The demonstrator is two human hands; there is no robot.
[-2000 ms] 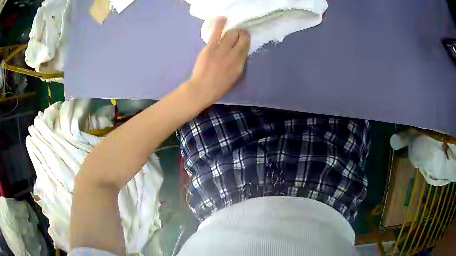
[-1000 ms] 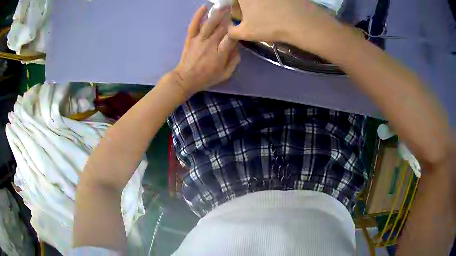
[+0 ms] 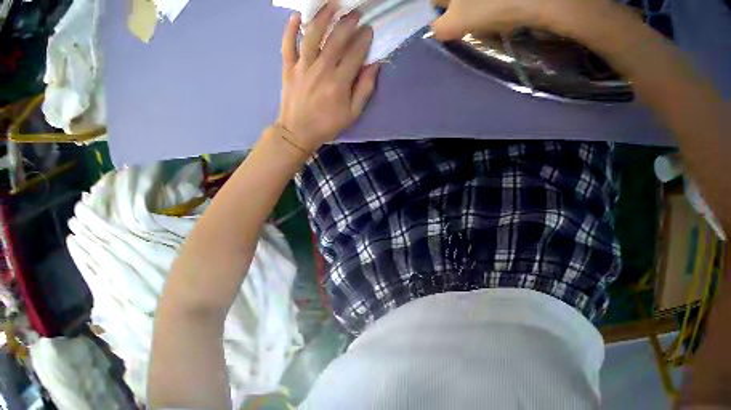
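A white garment piece (image 3: 394,30) lies on the lavender-grey pressing table (image 3: 200,88) at the top of the view, partly cut off. My left hand (image 3: 325,80) rests on its left part with fingers spread. My right hand (image 3: 489,16) is at the top edge, partly cut off, fingers curled at the front of the silver steam iron (image 3: 553,68). The iron's handle is not visible, so the grip cannot be made out fully. The iron's front end is at the right edge of the white piece.
A tan patch (image 3: 143,20) lies at the table's top left. White cloth (image 3: 72,72) hangs by yellow bars at left. A heap of white garments (image 3: 136,256) is below the table at lower left. A yellow wire rack (image 3: 697,296) stands at lower right.
Two seconds ago only my left hand showed. Since one second ago, my right hand and the iron have moved right, away from my left hand, uncovering more white cloth.
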